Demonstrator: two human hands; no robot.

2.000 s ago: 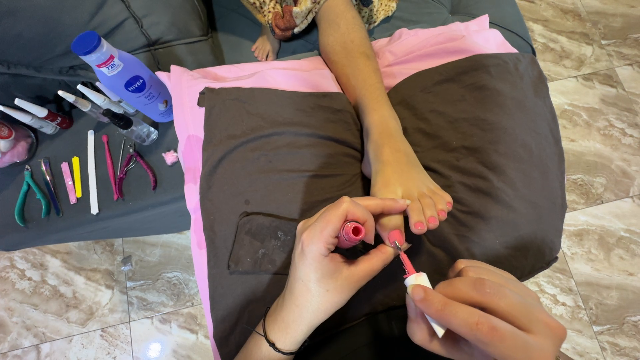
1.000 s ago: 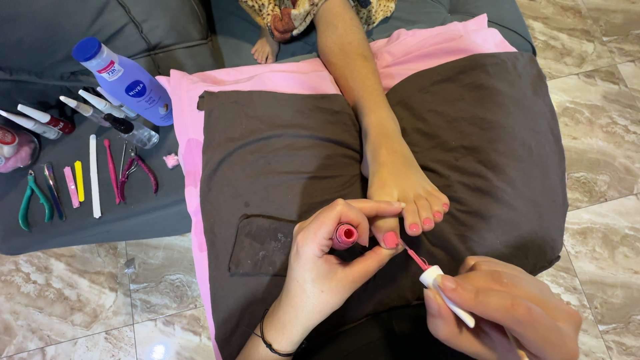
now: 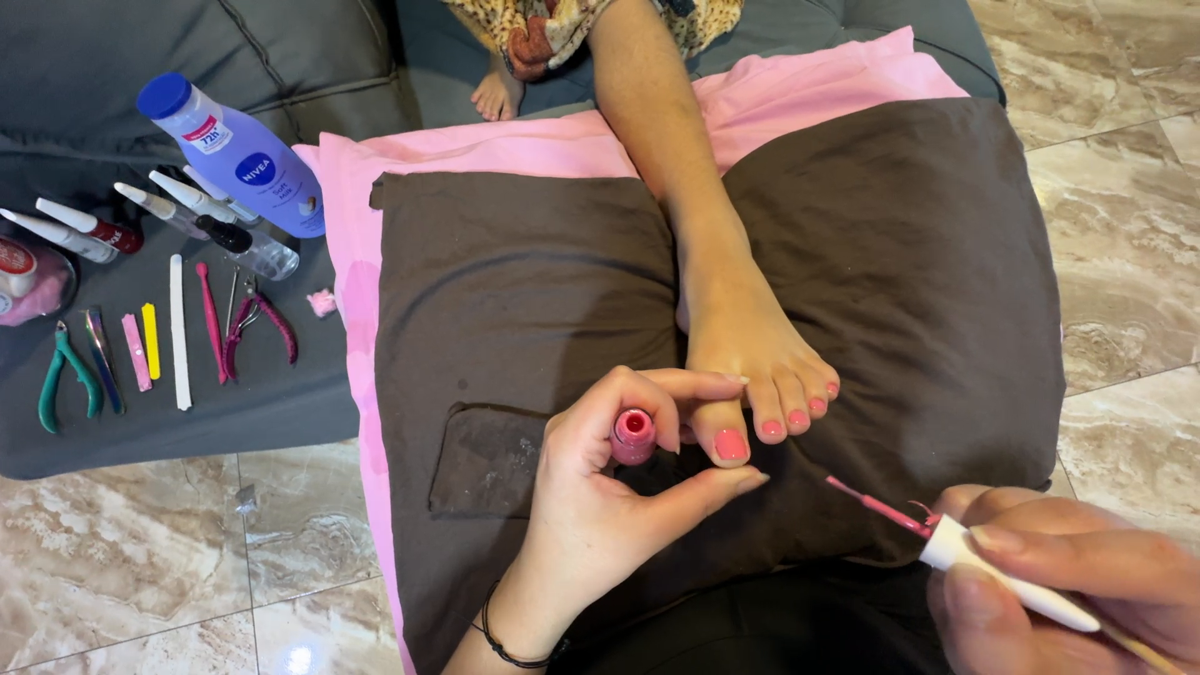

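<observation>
My left hand (image 3: 619, 469) holds an open bottle of pink nail polish (image 3: 634, 435) in its curled fingers, while its index fingertip touches the base of the big toe and the thumb lies just below the toe's tip. The person's bare foot (image 3: 741, 328) rests on a dark brown cushion (image 3: 900, 281), and pink polish shows on its toenails. At the lower right my right hand (image 3: 1069, 572) grips the white cap (image 3: 1008, 577) of a polish brush (image 3: 877, 506). The bristles point up and left, apart from the toes. A thin wooden stick (image 3: 1139, 647) also lies in that hand.
Left, on a grey padded seat (image 3: 234, 422), are a lotion bottle (image 3: 248, 169), several polish bottles (image 3: 169, 206), teal nippers (image 3: 66, 375), a white nail file (image 3: 180, 333), a pink pusher (image 3: 212, 319) and pink-handled nippers (image 3: 258, 323). A pink cloth (image 3: 366, 309) lies under the cushion.
My right hand with the brush has moved away from the big toe, down and to the right. My left hand stays by the toe with the bottle.
</observation>
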